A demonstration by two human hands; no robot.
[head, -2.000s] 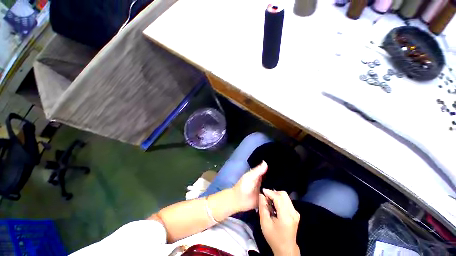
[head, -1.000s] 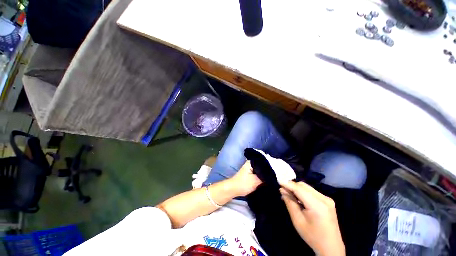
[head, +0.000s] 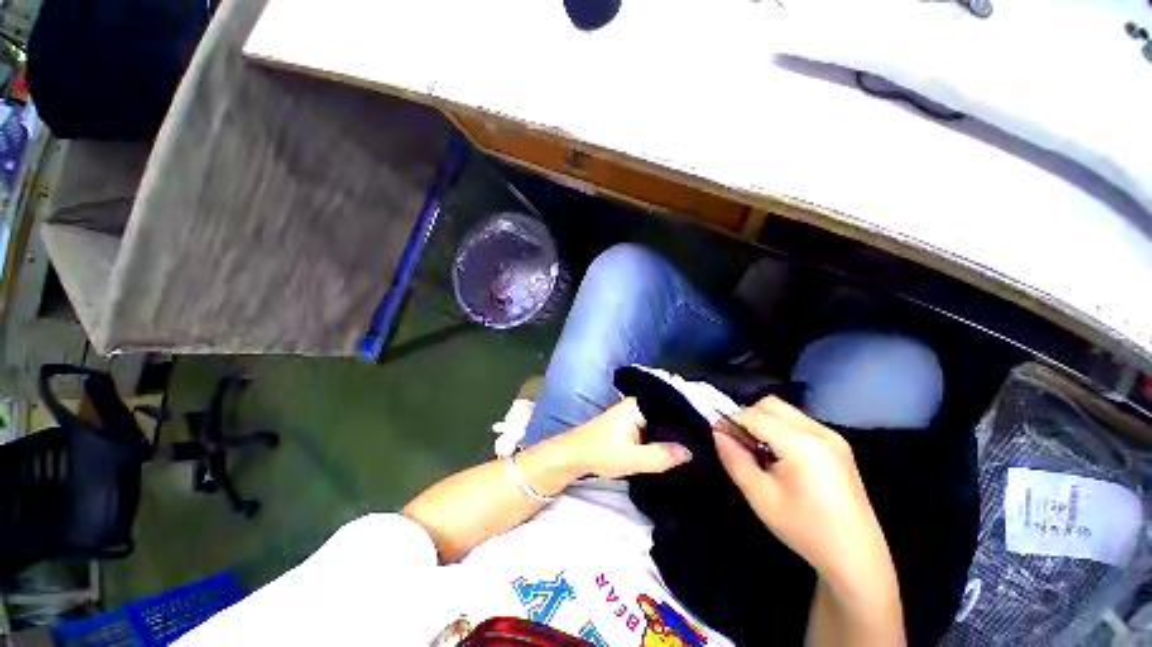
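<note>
A black velvet-like garment (head: 758,556) lies over my lap. My left hand (head: 617,445) grips its dark edge, with the thumb on top of the cloth. A strip of white lining (head: 695,394) shows along the far side of that edge. My right hand (head: 798,474) is at the edge just right of my left hand, fingers closed around a small dark tool (head: 758,447), perhaps snips. The tool's tip is too small to make out, and part of it is hidden in the fist.
A white-topped table (head: 708,139) with a wooden drawer is ahead. A large grey fabric bin (head: 265,215) with a blue frame stands left. A translucent waste bin (head: 505,269) is on the floor. A clear plastic bag (head: 1011,430) lies right, an office chair (head: 76,474) far left.
The view has shifted, so the table sits higher in the picture. The garment edge has been turned to show white lining. My left thumb now lies over the cloth, and the dark tool shows more clearly.
</note>
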